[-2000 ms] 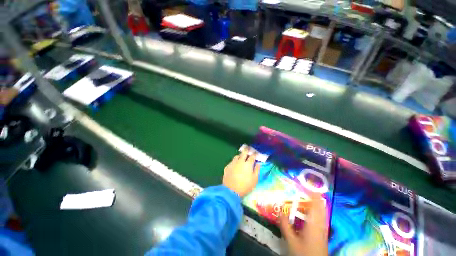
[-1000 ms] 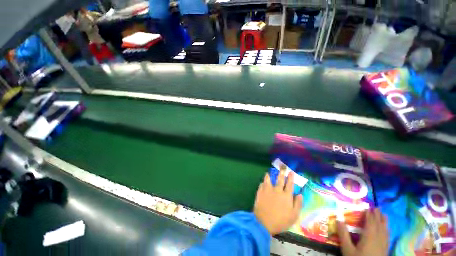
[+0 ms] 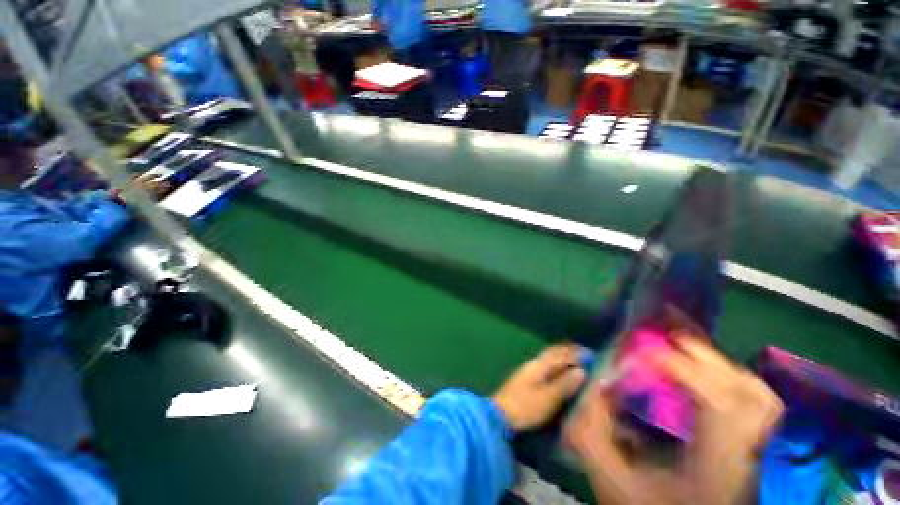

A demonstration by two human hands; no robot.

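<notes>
A printed retail box (image 3: 696, 286) is tilted up on edge above the belt, blurred, its dark and pink side showing. My right hand (image 3: 681, 424) is shut on the box's near end, fingers over the pink part. My left hand (image 3: 543, 387) is just left of the box, fingers curled, with something small and bluish at the fingertips; whether it touches the box cannot be told. Another printed box (image 3: 839, 404) lies on the belt at the lower right, partly cut off by the frame's edge.
The green belt (image 3: 395, 296) runs between white rails. White-faced boxes (image 3: 212, 187) lie at its far left beside another worker's blue sleeve (image 3: 59, 227). A white paper strip (image 3: 212, 401) lies on the near bench. Another printed box (image 3: 878, 247) sits at the right edge. A grey post stands left.
The box that lay flat under my hands is now raised and tilted in my right hand. My left hand has come off its face. The view has swung left.
</notes>
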